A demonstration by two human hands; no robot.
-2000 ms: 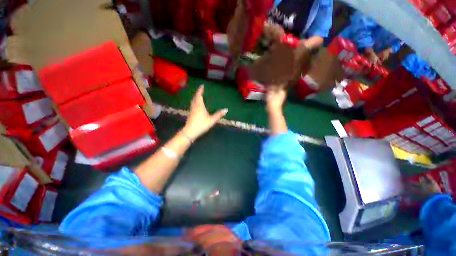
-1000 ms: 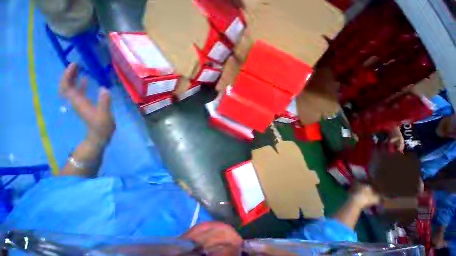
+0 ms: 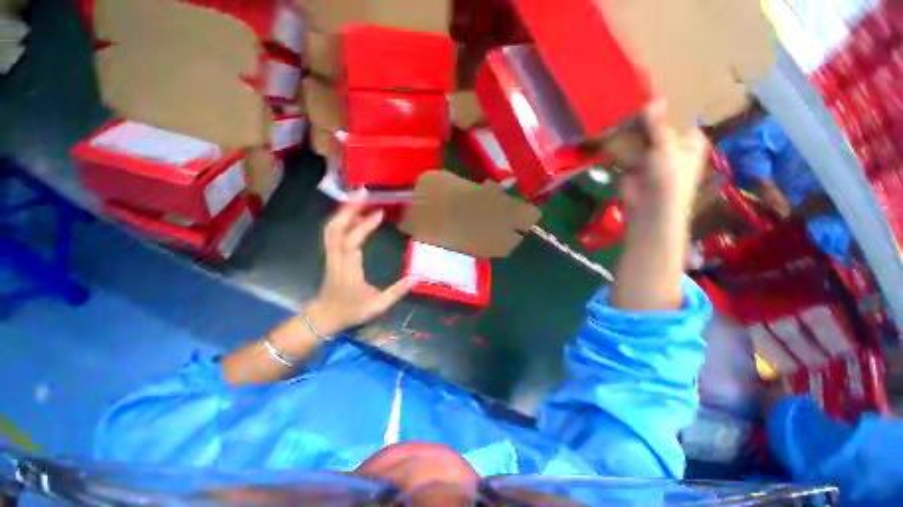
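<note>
An open red box [image 3: 448, 272] with flat white contents stands in front of me, its notched brown lid [image 3: 470, 213] folded back behind it. My left hand [image 3: 349, 262] is just left of it, fingers apart and empty, the thumb close to or touching its corner; contact is unclear. My right hand [image 3: 671, 168] is raised at the right, its fingers closed at the lower corner of a larger-looking red box [image 3: 584, 64] with a wide brown flap. That box is tilted, and the hand hides part of its corner.
Stacked red boxes [image 3: 394, 104] stand behind the small box. More open boxes [image 3: 149, 168] with brown lids lie at left. Thin slivers [image 3: 401, 332] lie near the worktop edge. A blurred grey scale [image 3: 728, 366], another person's blue sleeve [image 3: 842, 451] and printed cartons [image 3: 807, 337] are at right.
The view has swung back right. My left hand has come in from over the floor to beside the small box. My right hand has moved up and now grips a red box.
</note>
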